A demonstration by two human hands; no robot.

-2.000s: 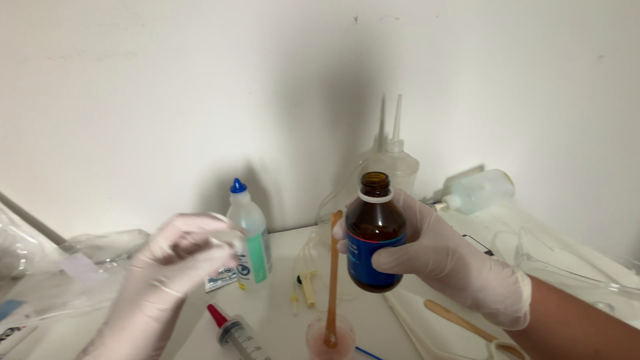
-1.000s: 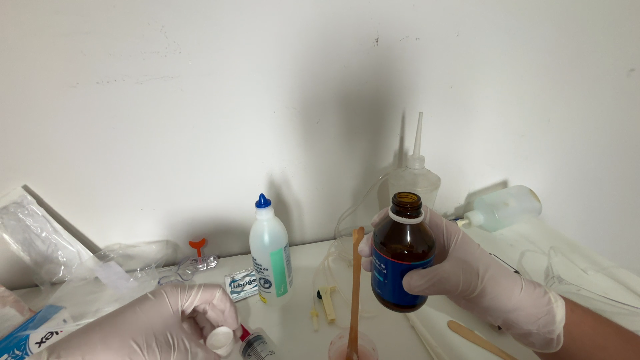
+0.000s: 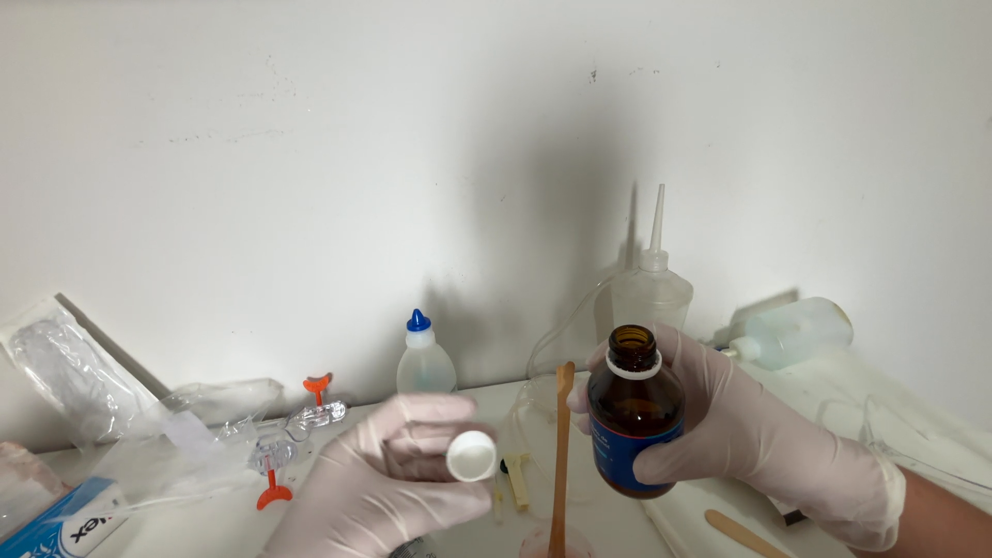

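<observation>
Both hands wear pale latex-like gloves. My right hand (image 3: pixel 705 418) grips an amber glass bottle (image 3: pixel 632 403) with a blue label, held upright and uncapped, with dark liquid inside. My left hand (image 3: pixel 395 480) holds a white screw cap (image 3: pixel 472 456), its hollow side facing me. Between the hands a wooden stick (image 3: pixel 562 457) stands in a pinkish cup (image 3: pixel 535 542) at the bottom edge. Behind my left hand is a translucent squeeze bottle (image 3: pixel 426 364) with a blue tip, its lower part hidden.
A nozzle bottle (image 3: pixel 659 291) stands by the wall; another bottle (image 3: pixel 798 333) lies at right. Clear plastic packaging (image 3: pixel 85 372), orange-handled clear plastic pieces (image 3: pixel 318 411) and a blue-and-white box (image 3: pixel 70 519) are at left. A yellow clamp-like piece (image 3: pixel 517 480) and wooden spatula (image 3: pixel 740 531) lie on the white table (image 3: pixel 659 535).
My left hand has come from the left towards the amber bottle, its cap now in full view. The right hand still holds the bottle upright. The view has shifted.
</observation>
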